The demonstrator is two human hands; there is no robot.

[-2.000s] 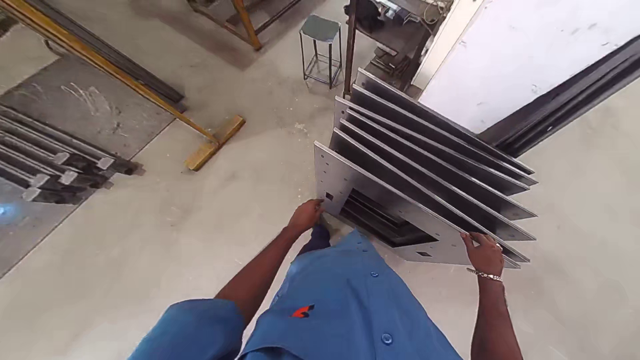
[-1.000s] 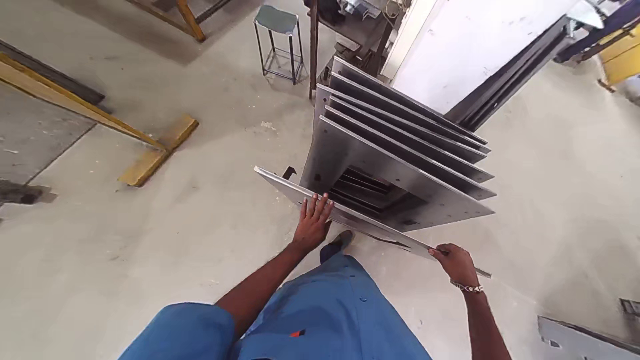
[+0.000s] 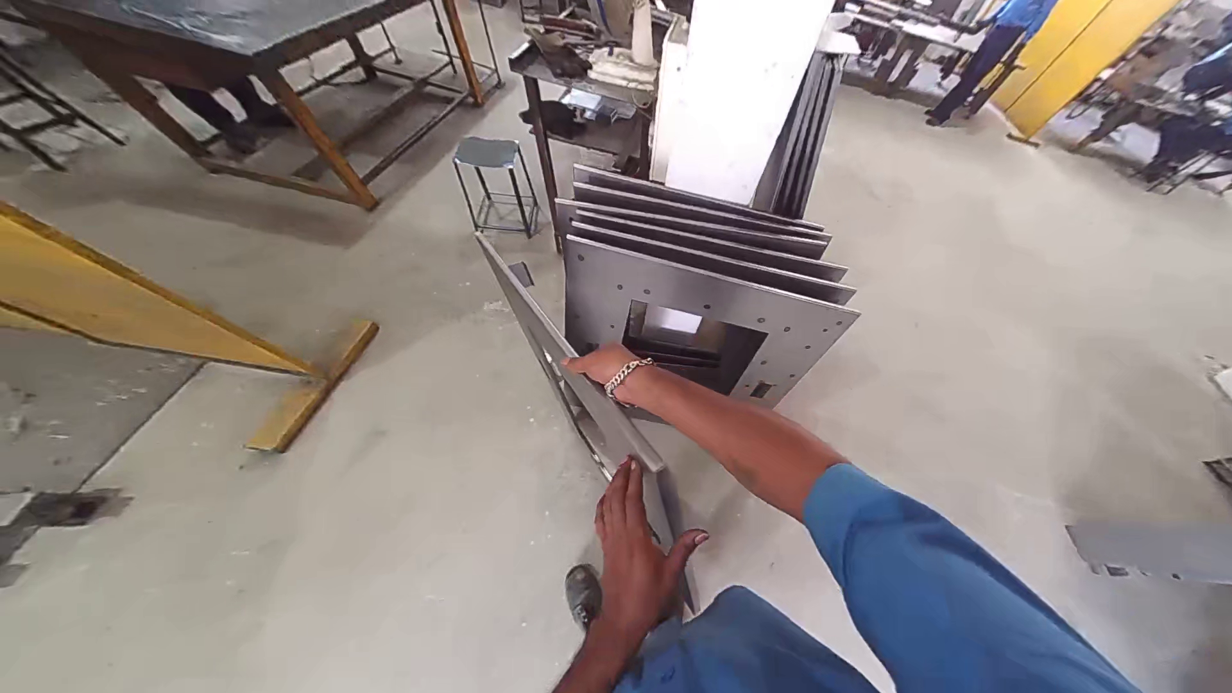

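One flat metal plate (image 3: 547, 322) stands on edge, turned away from a row of similar upright metal plates (image 3: 808, 332) that have drilled holes and a rectangular cut-out. My right hand (image 3: 608, 368), with a chain bracelet at the wrist, grips the single plate's upper edge about midway along. My left hand (image 3: 635, 549) lies against the near end of that plate, fingers on its face and thumb spread apart. Its lower edge is partly hidden by my hands and clothing.
A small metal stool (image 3: 486, 154) and a cluttered workbench (image 3: 616, 82) are beyond the plates. A yellow frame with a foot (image 3: 313, 390) stands at left, near a large table (image 3: 241, 29). A person's legs (image 3: 977, 67) show at the back right. A flat plate (image 3: 1150, 551) lies at right.
The front plate has swung away from the row and now points forward and left. My right hand has moved left with its edge; my left hand is at its near end. The view has shifted strongly.
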